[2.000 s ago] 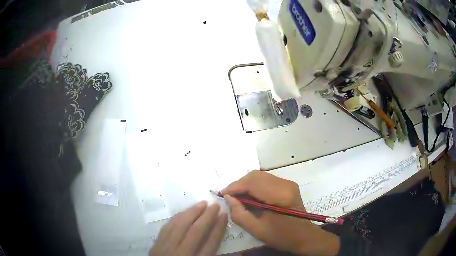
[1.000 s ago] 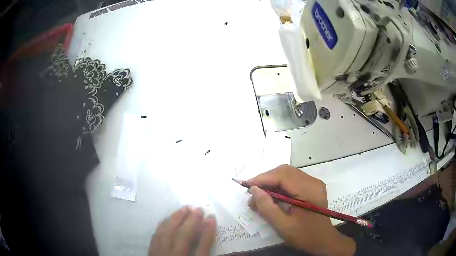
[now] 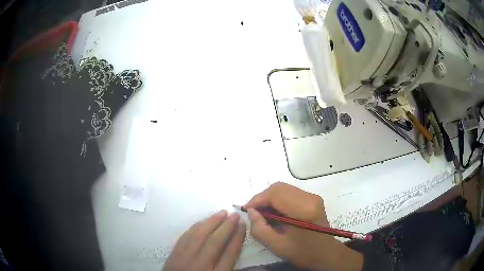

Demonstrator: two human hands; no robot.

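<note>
My right hand is at the lower middle, closed on a dark red pencil with a pale end; its tip points left, just above my left hand's fingertips. My left hand lies palm down at the bottom, fingers together on the white surface. White slips around the hands are washed out by glare; whether the left hand presses on one is hard to tell. A long white label lies to the left on the table.
Black cloth with pale scalloped lace covers the left side, near a red rim. The brother machine stands at upper right, over its needle plate. Tweezers and an orange-yellow stick lie under its arm. Printed scale runs along the front edge.
My right hand and the pencil have moved left and slightly down, close to my left hand. The white slips seen by the right hand and the needle plate's corner no longer show there.
</note>
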